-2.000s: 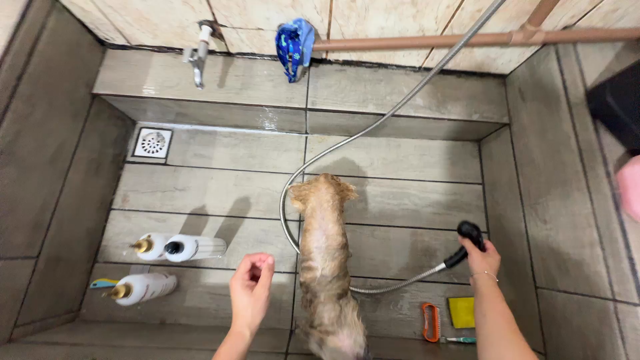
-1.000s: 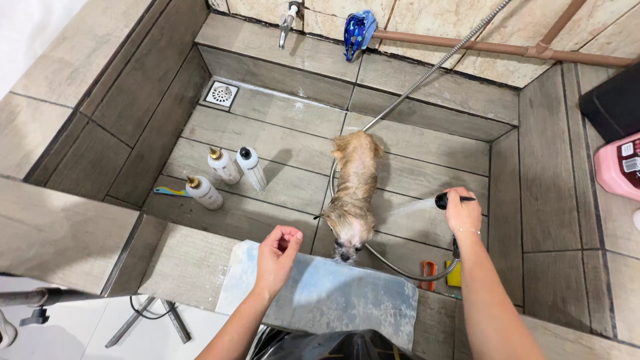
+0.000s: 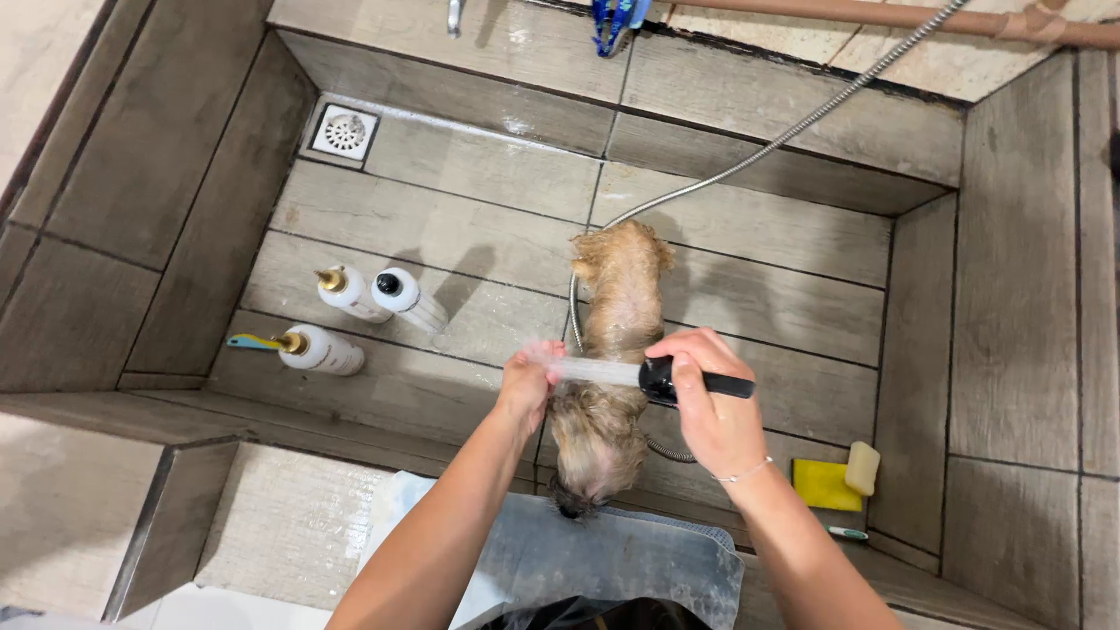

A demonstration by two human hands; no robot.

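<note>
A small wet dog [image 3: 623,324] stands in the tiled basin, its head toward me at the basin's front edge. My right hand [image 3: 713,394] grips a black shower head [image 3: 662,380] above the dog's back, and water sprays from it to the left. In that spray is my left hand [image 3: 529,376], beside the dog's left-of-frame flank, its fingers curled; whether they touch the fur is hard to see. The metal shower hose [image 3: 744,162] runs down from the upper right and passes behind and beneath the dog.
Several white bottles [image 3: 322,350] and a blue-yellow handled tool [image 3: 254,342] stand or lie at left. A floor drain [image 3: 345,132] is at the back left. A yellow sponge [image 3: 825,485], a soap bar [image 3: 863,468] and a toothbrush [image 3: 847,532] lie at right. A wet towel [image 3: 604,547] covers the front ledge.
My right hand has brought the spraying shower head left, over the dog. My left hand is now in the water stream. The dog's head faced me one second ago too.
</note>
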